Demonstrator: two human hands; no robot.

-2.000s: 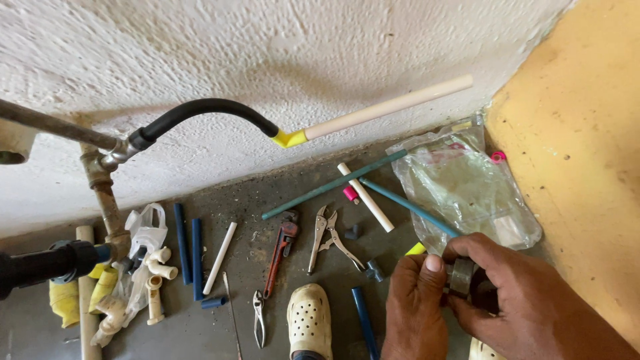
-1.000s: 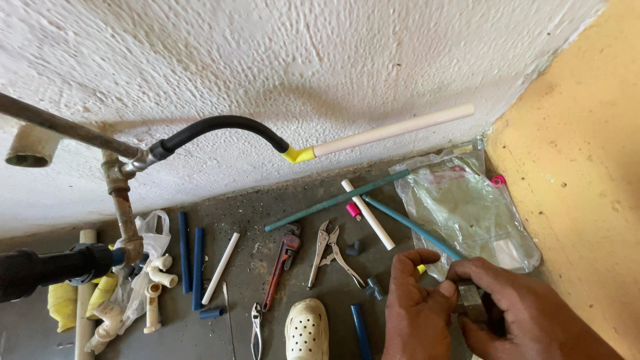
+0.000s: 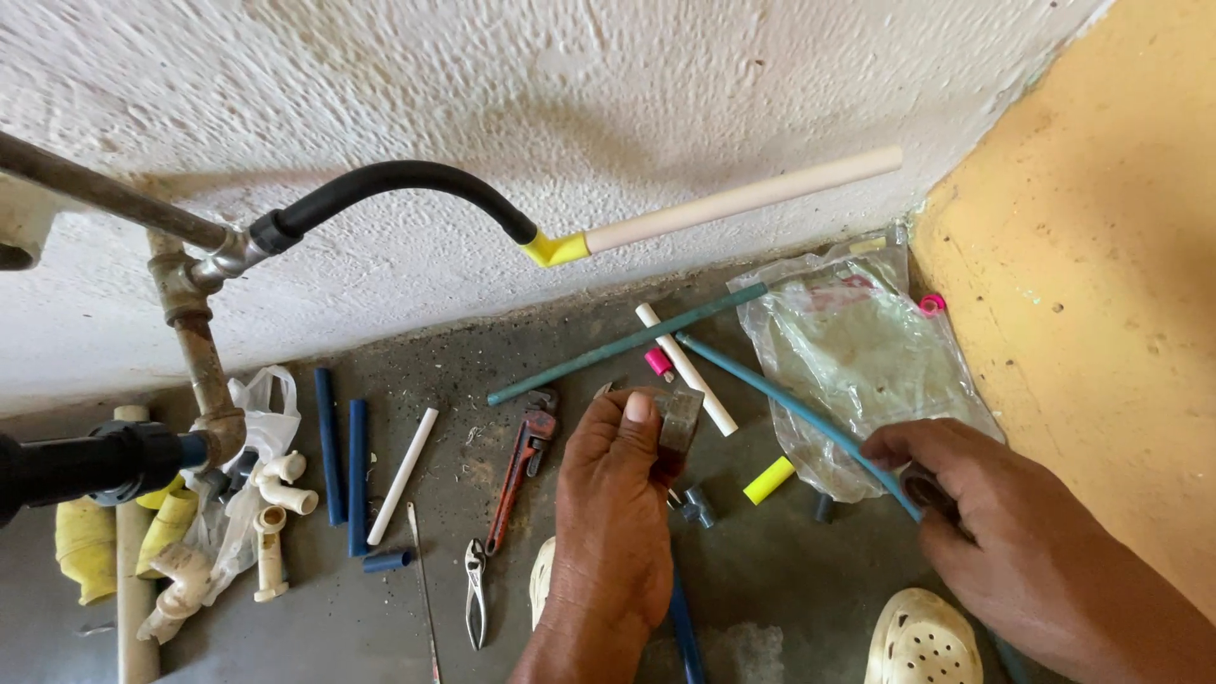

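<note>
My left hand (image 3: 617,503) grips a small greyish metal fitting (image 3: 680,420) between thumb and fingers; its exact kind cannot be told. To the right, my right hand (image 3: 978,532) is closed around a dark, round-ended piece (image 3: 926,494), partly hidden by the fingers. Above both hands a black curved hose (image 3: 408,176) runs from a metal pipe joint (image 3: 223,261) to a yellow elbow (image 3: 556,249), from which a pale plastic pipe (image 3: 750,199) slants up along the wall. A teal pipe (image 3: 807,413) passes behind my right hand.
On the floor lie a red pipe wrench (image 3: 521,465), slip-joint pliers (image 3: 476,594), blue pipe pieces (image 3: 357,475), white pipes (image 3: 403,475), a yellow pipe piece (image 3: 769,480), a grey tee (image 3: 699,505) and a clear plastic bag (image 3: 855,351). Old pale fittings (image 3: 271,551) lie at left.
My hands, close together over one fitting before, are now apart. The left holds the metal fitting further left, and the right has a dark piece. The yellow pipe piece shows more fully.
</note>
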